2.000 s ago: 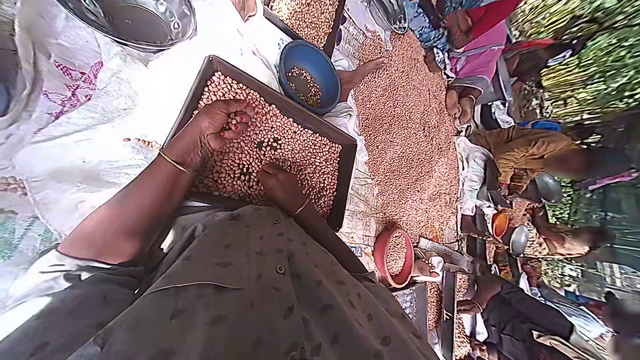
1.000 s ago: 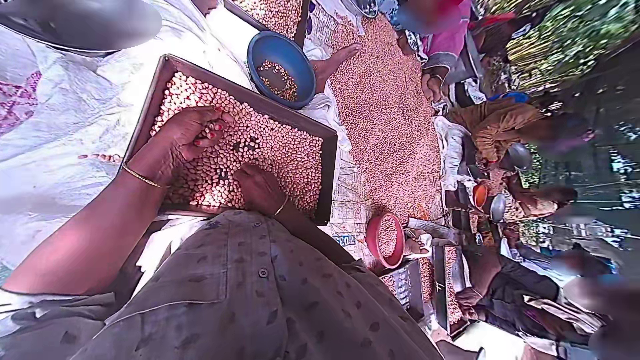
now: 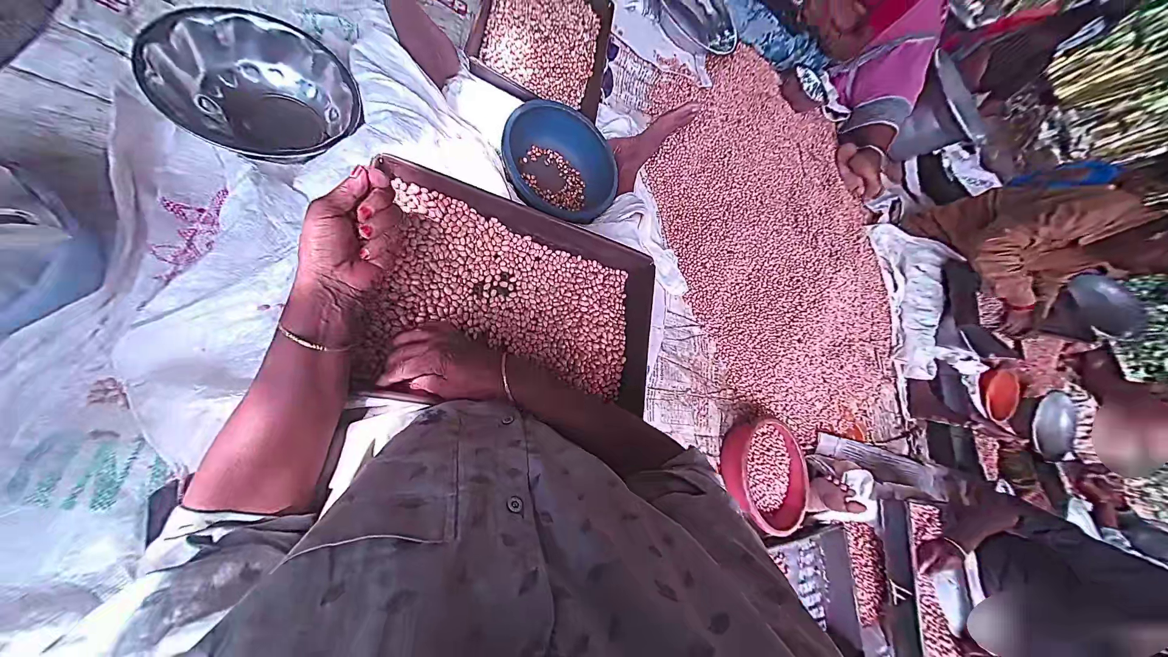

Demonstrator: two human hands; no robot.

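A dark rectangular tray (image 3: 641,301) of pinkish nuts or beans (image 3: 547,301) lies in front of me, against my shirt. My left hand (image 3: 351,228) is at the tray's far left corner, its fingers curled, red nails showing; whether it holds any nuts is hidden. My right hand (image 3: 438,360) rests low on the nuts near the tray's close edge, fingers bent and partly in shadow. A small dark patch shows in the middle of the nuts. Just beyond the tray sits a blue bowl (image 3: 593,164) with some nuts at its bottom.
A shiny metal basin (image 3: 246,82) stands at the upper left on white sacking (image 3: 210,338). Another tray (image 3: 538,46) of nuts is beyond the blue bowl. A large heap of nuts (image 3: 766,228) spreads to the right, beside a red bowl (image 3: 765,474). Several people sit along the right.
My left hand has moved from over the middle-left of the nuts to the tray's far left corner. My right hand has shifted left, toward the near edge.
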